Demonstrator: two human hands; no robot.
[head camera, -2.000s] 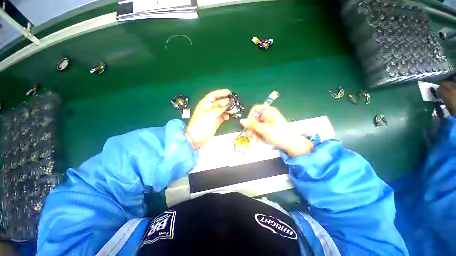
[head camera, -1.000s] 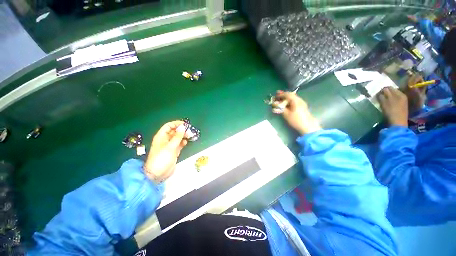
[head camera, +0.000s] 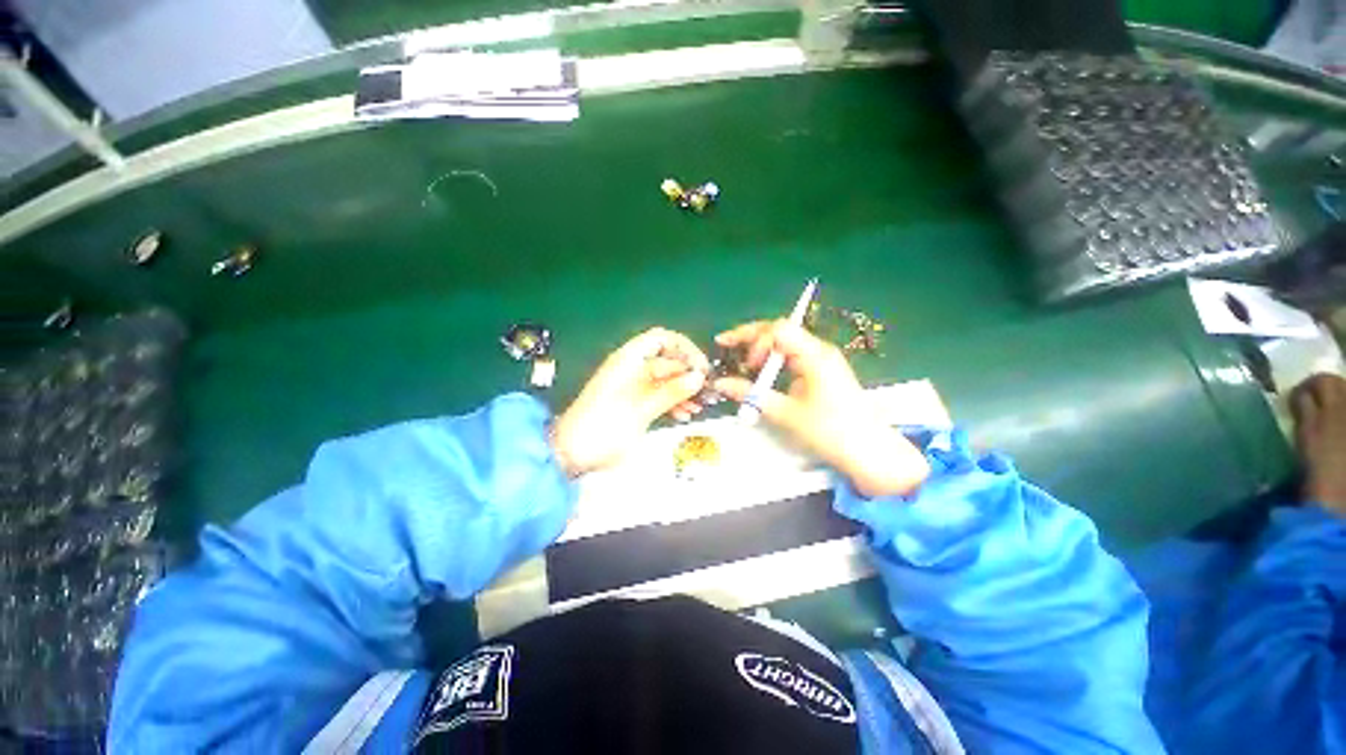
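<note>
My left hand (head camera: 638, 395) and my right hand (head camera: 805, 395) meet above the back edge of the white work pad (head camera: 627, 502). A small dark module (head camera: 722, 364) shows between their fingertips, mostly hidden by the fingers. My right hand also holds a slim pale tool (head camera: 794, 317), tilted up and away. A small yellow-gold pile (head camera: 695, 456) lies on the white part of the pad, just below my fingers. The pad's wide black stripe (head camera: 694, 540) runs nearer to me.
Loose modules lie on the green surface: one with a white tab (head camera: 526, 344), one farther back (head camera: 689, 195), several pieces (head camera: 853, 328) right. Blister trays stand left (head camera: 81, 487) and back right (head camera: 1144, 170). Papers (head camera: 487, 86) lie on the rail. Another person's hand (head camera: 1318, 428) is far right.
My right hand has come back from the loose pieces on the right to my left hand. The view has turned, so the left tray shows more fully again. Small pieces now lie just beyond my right hand.
</note>
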